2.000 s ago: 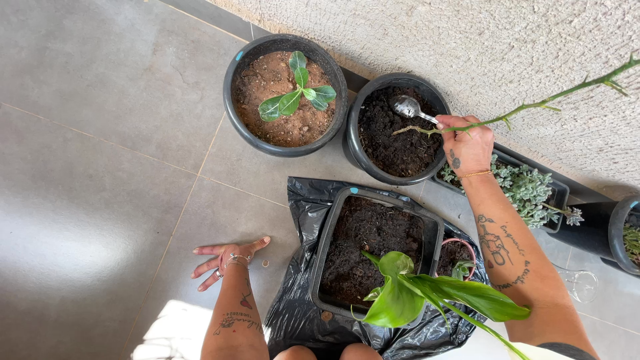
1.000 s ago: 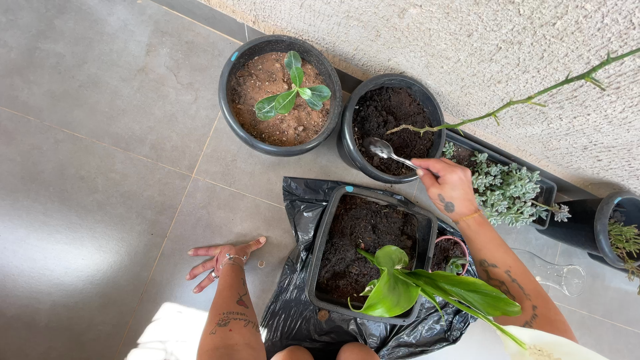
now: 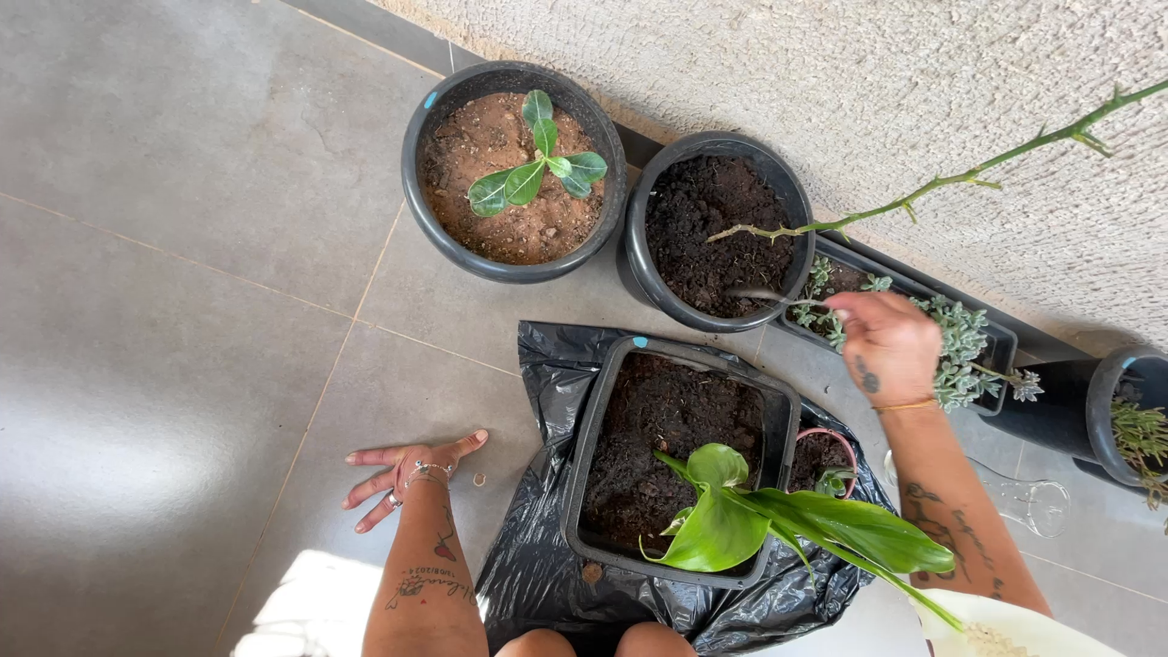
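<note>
My right hand grips a metal spoon by its handle, the bowl of it at the near edge of the dark soil in a round black pot. A thorny green stem leans out of that soil toward the wall. My left hand rests on the floor tiles with fingers spread and nothing in it. Between my arms a square black pot of dark soil, with a broad-leaved green plant at its near right, sits on a black plastic bag.
A round pot with a small leafy plant stands at the upper left. Along the textured wall are a trough of succulents and another black pot. A small pink-rimmed pot and a clear glass vessel are at right.
The spoon was over the middle of the round pot's soil and is now at its near edge. My right hand has moved with it. My left hand has stayed on the floor.
</note>
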